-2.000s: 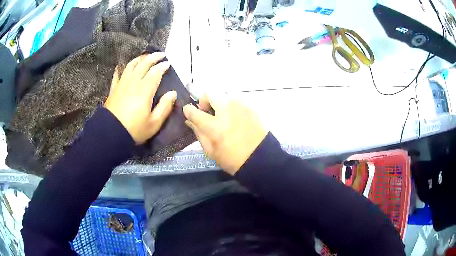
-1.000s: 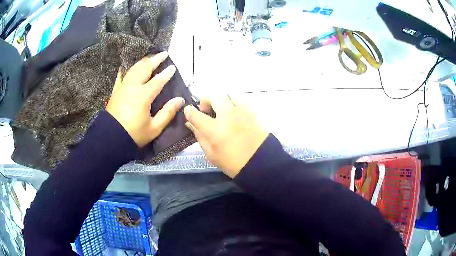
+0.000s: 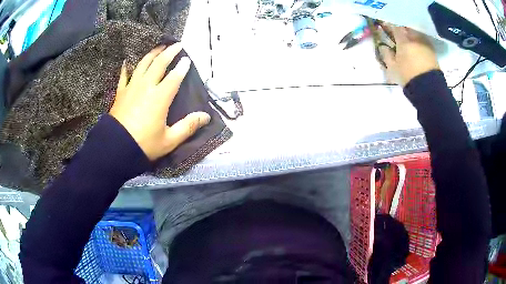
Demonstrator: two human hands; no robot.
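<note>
A brown-black tweed garment piece (image 3: 66,94) with smooth dark lining (image 3: 191,100) lies on the left of the white table. My left hand (image 3: 152,105) rests flat on it, fingers spread, thumb on the lining. A thin dark strip (image 3: 224,108) curls out from the lining's right edge onto the table. My right hand (image 3: 408,52) is at the upper right, slightly blurred, over the yellow-handled shears (image 3: 383,41). It covers part of the handles; whether its fingers have closed on them cannot be told.
The metal foot area of a sewing machine (image 3: 304,30) is at the top centre. A black device (image 3: 466,36) with a cable is at the upper right. Below the ruler-marked table edge (image 3: 266,169) are a blue crate (image 3: 119,255) and a red crate (image 3: 363,222).
My right hand has left the dark strip at the lining's edge and moved right and away from me to the shears. The strip now lies loose. My left hand stays on the garment.
</note>
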